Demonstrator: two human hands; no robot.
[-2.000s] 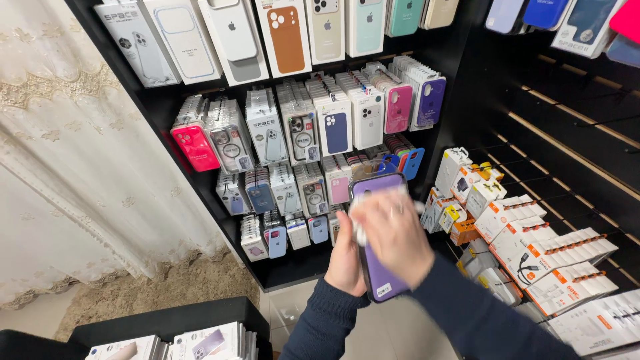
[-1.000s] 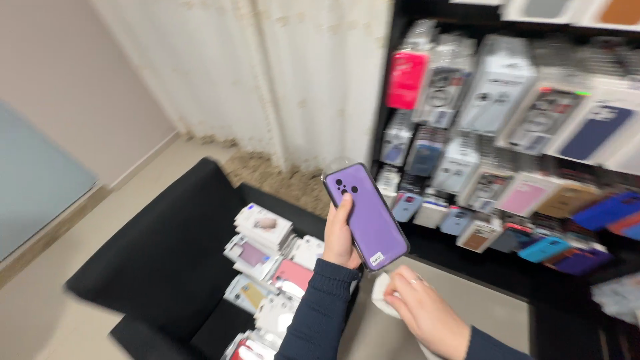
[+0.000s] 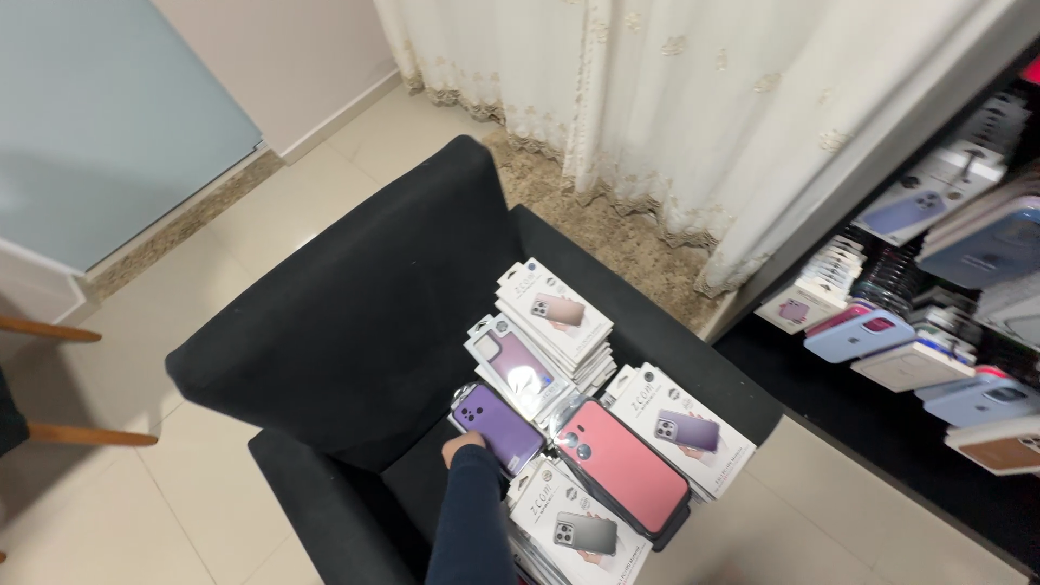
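Observation:
My left hand (image 3: 463,447), in a dark blue sleeve, is at the lower left edge of a purple phone case (image 3: 505,429), with its fingers mostly hidden. The case lies against the stacks on a black armchair (image 3: 341,309). To its right is a pink phone case (image 3: 626,467) in clear packaging. A boxed case with a mauve back (image 3: 517,366) lies just above the purple one, and a boxed case with a grey picture (image 3: 569,524) is below. My right hand is not in view.
More boxed cases (image 3: 561,313) are stacked by the chair's far armrest, others (image 3: 686,431) by the front. A black display rack (image 3: 812,422) with hanging phone cases stands at the right. Behind hangs a cream curtain (image 3: 650,106); wooden chair legs (image 3: 89,435) show at left.
The view has swung from the rack to the armchair. My left hand has brought the purple case down to the stacks there. My right hand, beside the case one second ago, has left the view.

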